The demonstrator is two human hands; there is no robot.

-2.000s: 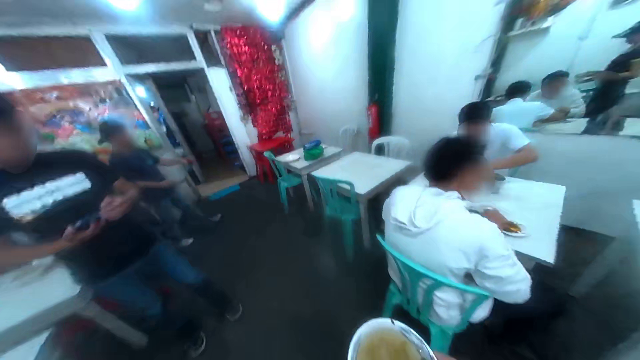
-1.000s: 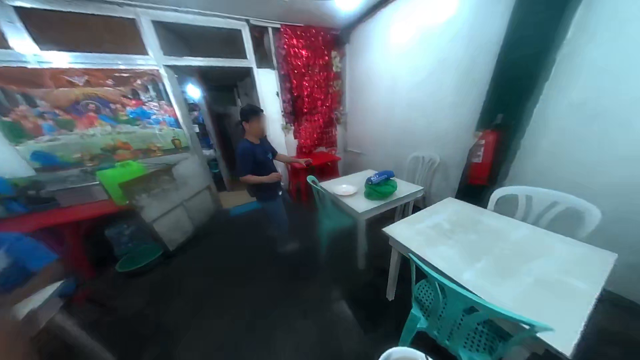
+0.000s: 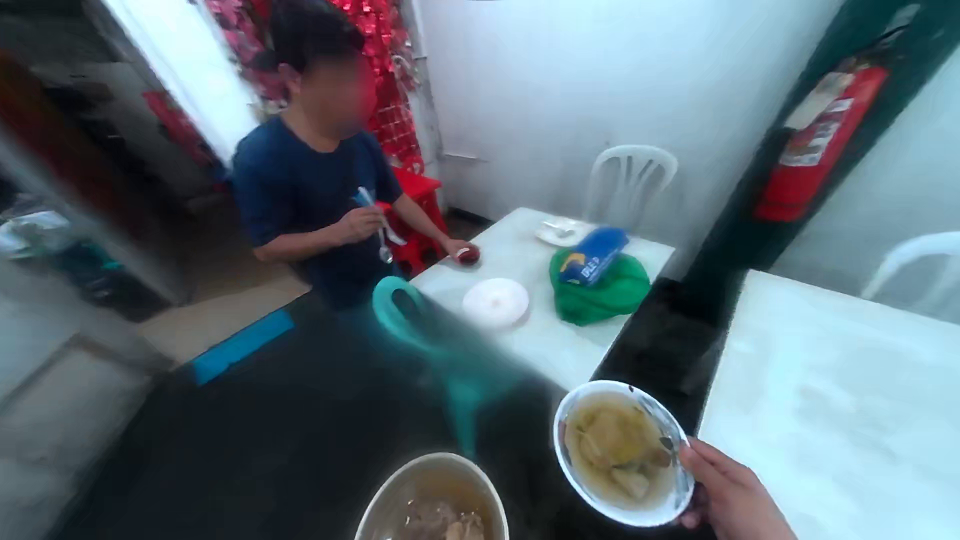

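In my right hand [image 3: 724, 487] is a white bowl with a dark pattern [image 3: 622, 454], gripped by its right rim and holding clear broth with chunks of food. At the bottom centre a second bowl [image 3: 433, 499], cream-rimmed, also holds broth with pieces of meat. It hangs over the dark floor, but the hand beneath it is out of view, so my left hand does not show. Ahead of both bowls stands a white table [image 3: 555, 349] bearing a white round plate or lid [image 3: 496, 303], a green plastic bag [image 3: 600, 292] with a blue packet [image 3: 598, 255] on top, and a small plate [image 3: 562, 231].
Behind the table's left side a person [image 3: 315, 165] in a dark blue shirt holds a spoon and touches a dark red round object [image 3: 468, 255]. A blurred green chair [image 3: 409, 315] stands in front. Another white table [image 3: 832, 390] is at right, below a fire extinguisher [image 3: 825, 142].
My view has moved closer to the table with the green bag. The bowl in my right hand has come fully into view, and a second bowl shows. The person in blue now stands beside that table.
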